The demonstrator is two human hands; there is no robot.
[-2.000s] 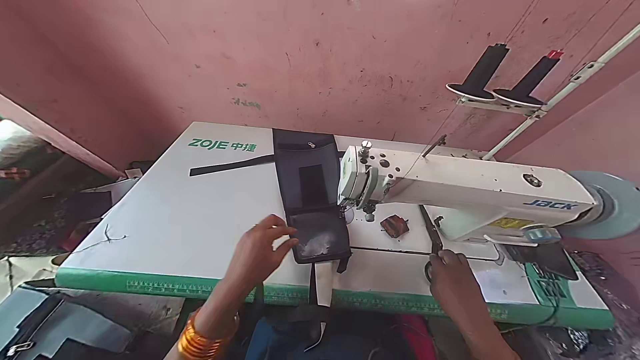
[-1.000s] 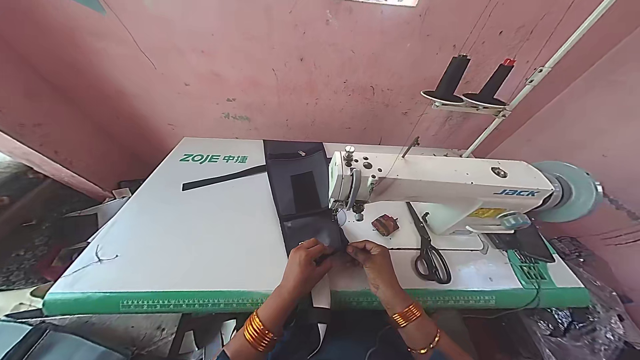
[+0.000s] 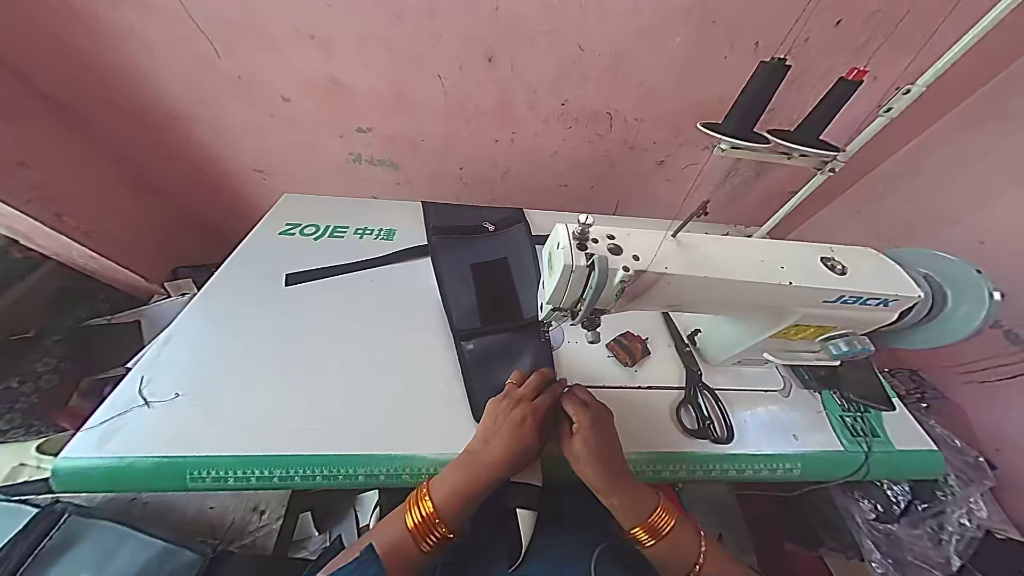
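Observation:
A dark fabric panel (image 3: 500,360) with a zipper and a black patch lies lengthwise on the white sewing table, its right edge by the needle area of the Jack sewing machine (image 3: 736,272). My left hand (image 3: 516,416) presses and pinches the panel's near right edge. Beside it, almost touching, my right hand (image 3: 592,436) pinches that same edge between thumb and fingers. A black strap (image 3: 356,266) reaches left from the panel. Below my hands a black and white strip (image 3: 525,520) hangs over the table's front edge. The fingertips partly hide the edge they hold.
Black-handled scissors (image 3: 701,400) lie right of my right hand, and a small patterned cloth piece (image 3: 629,350) rests on the machine bed. Two black thread cones (image 3: 752,100) stand on a rack at the back right. A loose thread (image 3: 144,400) lies at the left.
The scissors, in my right hand two seconds ago, now lie on the table. My right hand has moved left to the panel's edge, beside my left hand.

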